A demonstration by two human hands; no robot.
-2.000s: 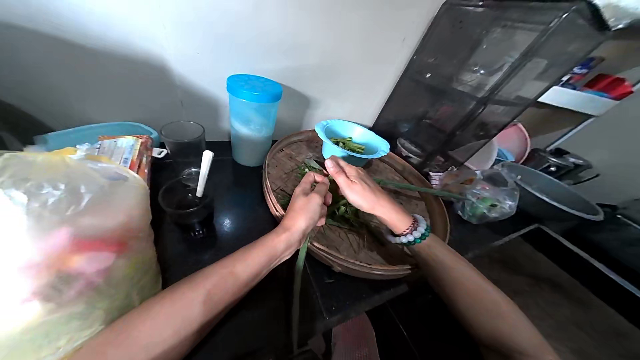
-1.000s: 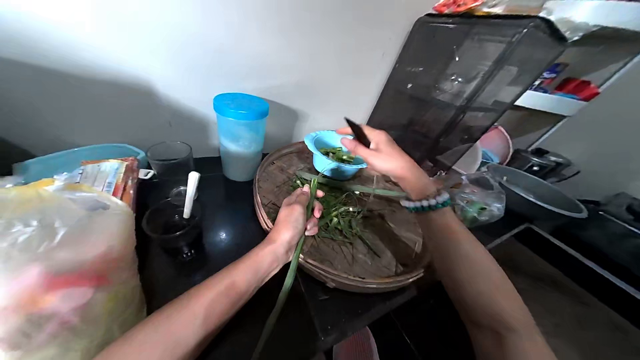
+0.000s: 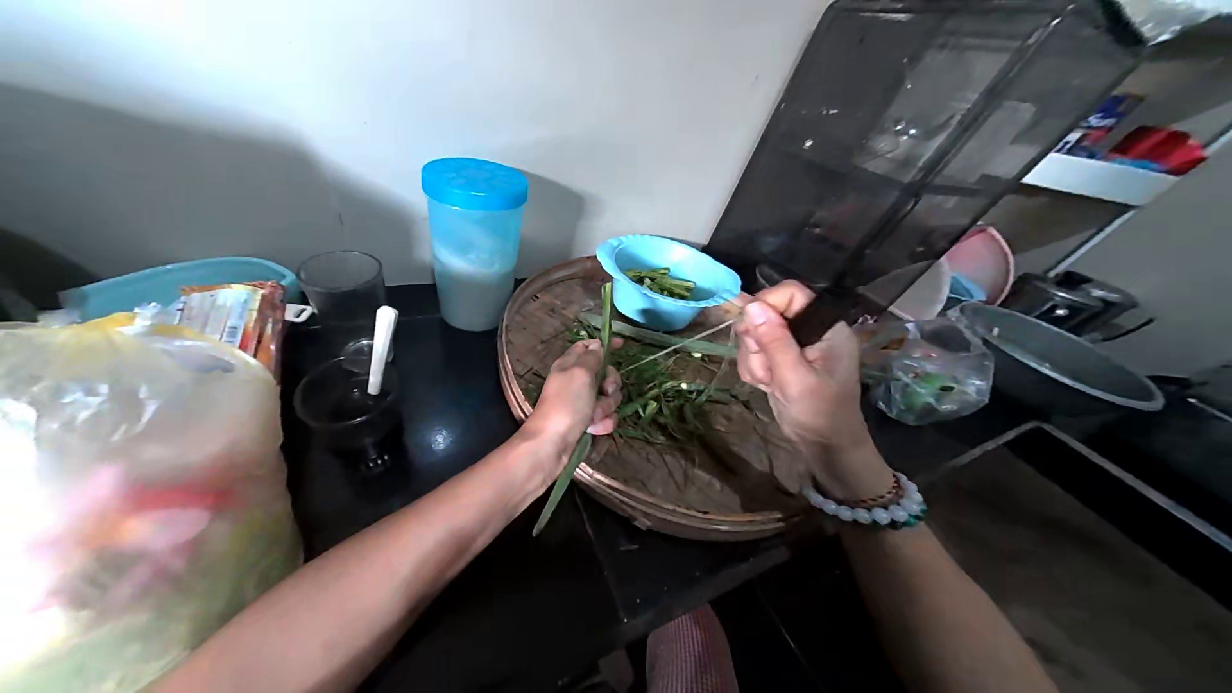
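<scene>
My left hand (image 3: 580, 390) grips a long green pod or stalk (image 3: 568, 476), held nearly upright over the left part of a round woven bamboo tray (image 3: 712, 520). To its right, my right hand (image 3: 794, 361) pinches a thin pale strand (image 3: 679, 345) that stretches toward the left hand. A dark knife (image 3: 818, 313), partly hidden by the fingers, is also in my right hand. Green trimmings (image 3: 664, 399) lie on the tray between the hands. A light blue plastic bowl (image 3: 664, 279) with cut green pieces (image 3: 662, 282) sits at the tray's back.
A blue-lidded plastic container (image 3: 474, 245) stands behind the tray. On the left are a glass (image 3: 342, 284), a dark bowl with a white-handled spoon (image 3: 382, 351), and a bulging plastic bag (image 3: 144, 481). To the right are a small clear bag (image 3: 934, 375), a grey basin (image 3: 1059, 356) and a dark translucent cabinet (image 3: 895, 125).
The knife, raised above the blue bowl one second ago, is now lower and to the right in my right hand. A pale strand now stretches between my hands.
</scene>
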